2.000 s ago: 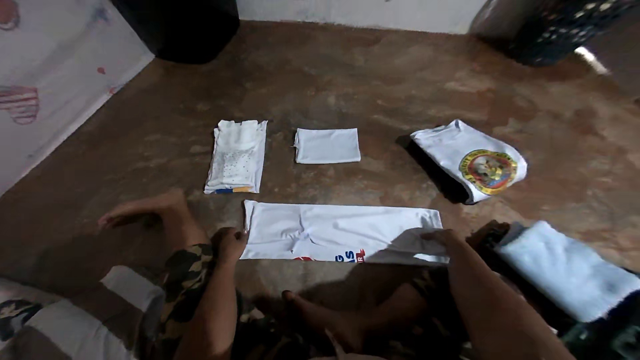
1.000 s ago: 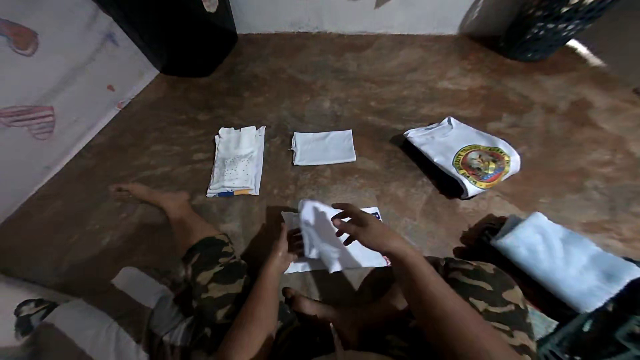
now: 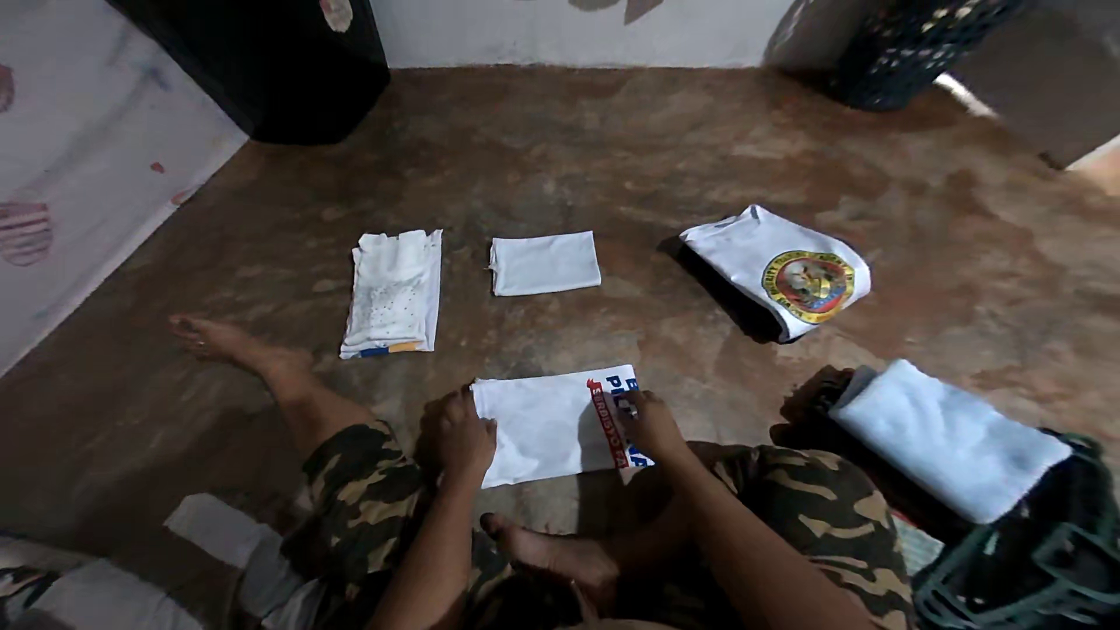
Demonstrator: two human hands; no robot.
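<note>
A folded white cloth with red and blue print along its right side lies flat on the floor between my hands. My left hand rests at its left edge, fingers bent. On the printed right edge sits my right hand; whether either hand pinches the fabric is unclear. Beyond the cloth lie a small folded white cloth and, to its left, a folded white garment with dark specks. A folded white garment with a round emblem is farther right.
A light blue folded towel lies over the edge of a dark green plastic basket at right. White cloths are at lower left. A black object and a dark perforated basket stand at the back. My crossed legs flank the cloth.
The long white cloth has been folded over into a shorter rectangle, its print now at the right. My hands have moved apart from the middle of the cloth to its two sides since one second ago.
</note>
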